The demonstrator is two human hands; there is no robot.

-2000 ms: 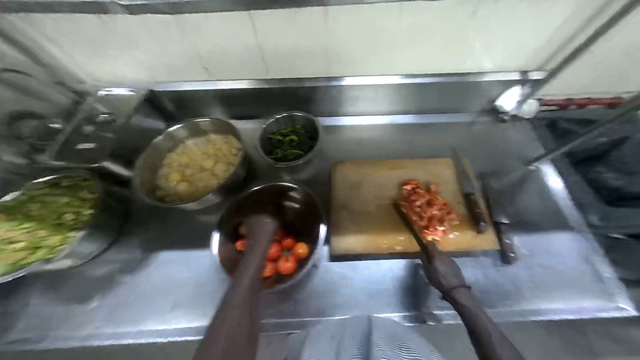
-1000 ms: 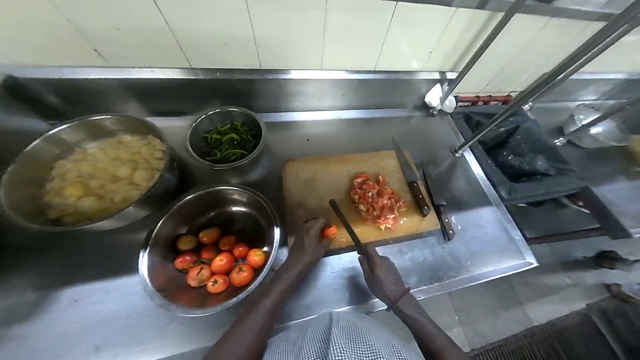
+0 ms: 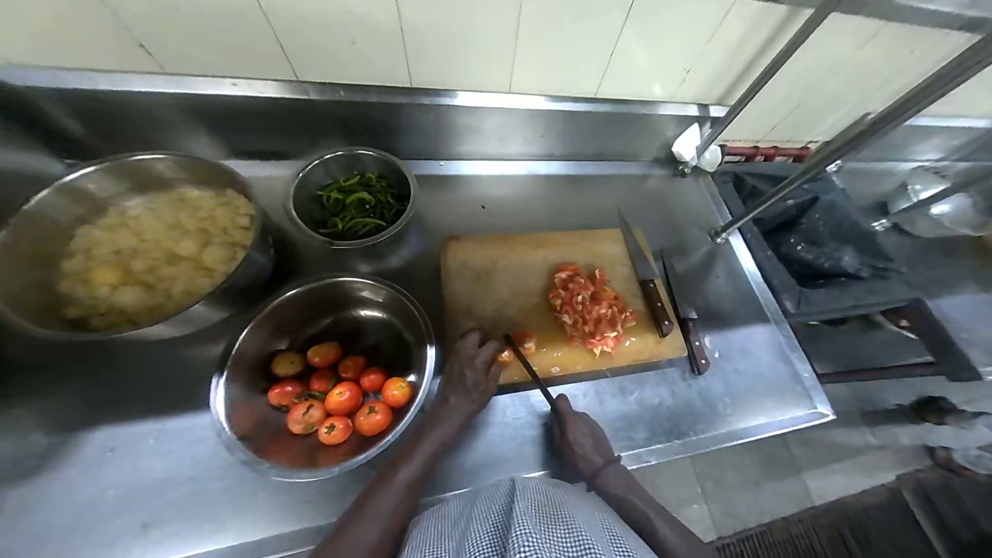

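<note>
My left hand (image 3: 471,370) has its fingertips on a cut tomato (image 3: 514,347) at the near left edge of the wooden cutting board (image 3: 496,271). Gripped in my right hand (image 3: 580,435) is a knife (image 3: 530,372), whose blade lies at the tomato. Chopped tomato (image 3: 590,308) is heaped on the board's right half. A second knife (image 3: 649,280) lies on the board's right edge, a third (image 3: 687,322) just beside it on the steel counter. Left of my left hand, a steel bowl (image 3: 428,341) holds several whole tomatoes (image 3: 343,397).
A large steel pot (image 3: 267,267) of pale cut vegetable pieces stands at the left. Behind the tomato bowl is a smaller bowl (image 3: 294,203) of green chillies. Metal posts (image 3: 775,194) rise at the right, by a dark stove (image 3: 821,248). A person's feet (image 3: 938,411) show at far right.
My left hand was in the tomato bowl two seconds ago, then brought a whole tomato to the board. That tomato is now cut. The knife in my right hand has moved onto it.
</note>
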